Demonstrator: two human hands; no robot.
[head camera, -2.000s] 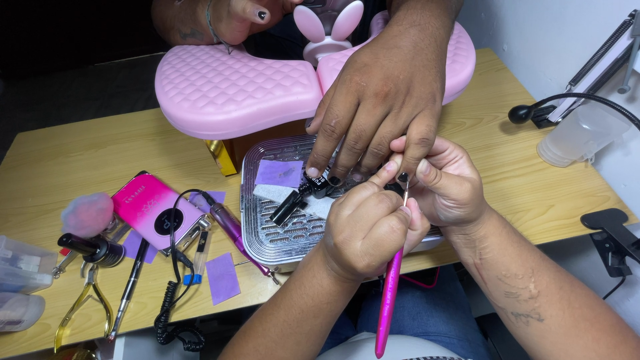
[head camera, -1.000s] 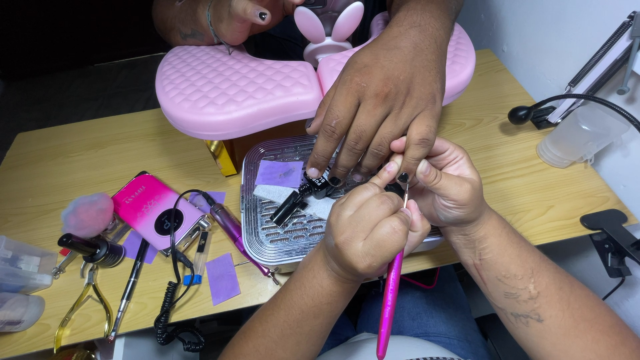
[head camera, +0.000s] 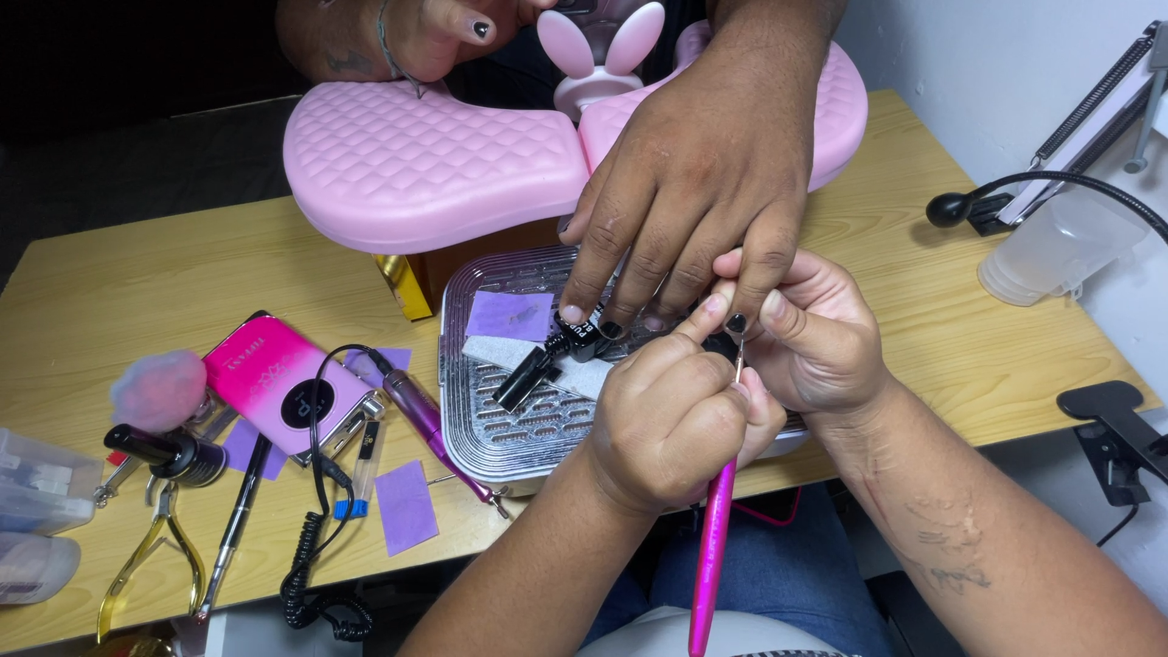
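My left hand (head camera: 675, 420) grips a magenta-handled fine nail brush (head camera: 714, 547); its thin tip touches or nearly touches the black-painted nail (head camera: 735, 322) of another person's finger. One fingertip of my left hand rests by that finger. My right hand (head camera: 821, 333) holds the same finger between its thumb and fingers. The other person's hand (head camera: 703, 182) lies palm down, partly over a metallic grated dust collector (head camera: 511, 447). On the grate are an open black polish bottle (head camera: 584, 336), its black brush cap (head camera: 522, 379), a purple sheet (head camera: 509, 316) and a whitish strip (head camera: 484, 350).
A pink quilted armrest (head camera: 429, 173) stands behind. To the left lie a pink nail drill unit (head camera: 274, 374), its handpiece (head camera: 424, 411), gold nippers (head camera: 160, 538), a polish bottle (head camera: 192, 456) and a fluffy brush (head camera: 160, 391). A plastic cup (head camera: 1049, 242) and black lamp clamp (head camera: 1109, 429) are right.
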